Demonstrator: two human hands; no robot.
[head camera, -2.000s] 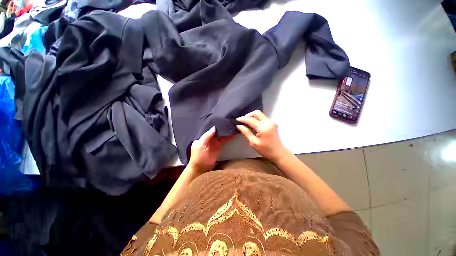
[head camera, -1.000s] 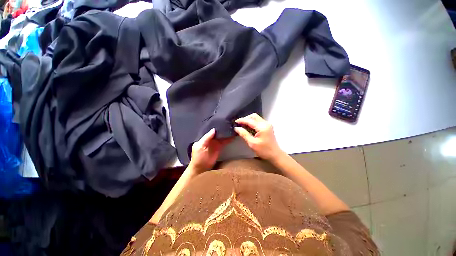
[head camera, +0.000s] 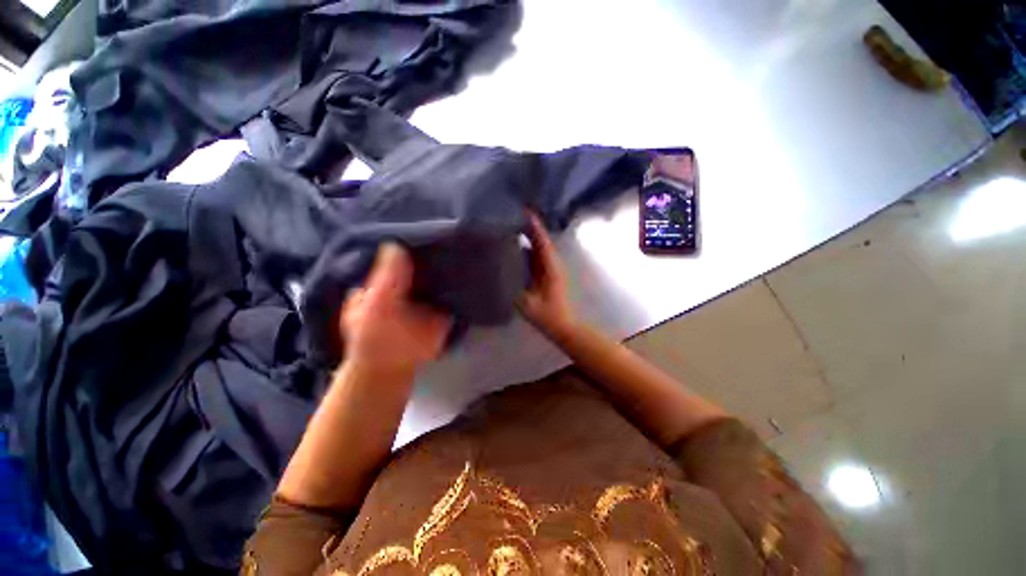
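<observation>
A dark grey jacket lies on the white table in front of me, its near part lifted and blurred between my hands. My left hand grips the cloth at its near left side, blurred by motion. My right hand is at the right edge of the cloth, its fingers partly behind it; a small pale spot shows near the fingertips. Whether it holds a tool is hidden. A sleeve reaches right to the phone.
A smartphone with a lit screen lies right of the jacket. A banana lies at the far right. More dark garments are heaped at left and top. Blue plastic is at the left edge. The white table has a curved edge.
The view has shifted right, bringing the banana in. Both hands have lifted the jacket's near part; my left hand has moved up and over the cloth. The sleeve by the phone lies straighter.
</observation>
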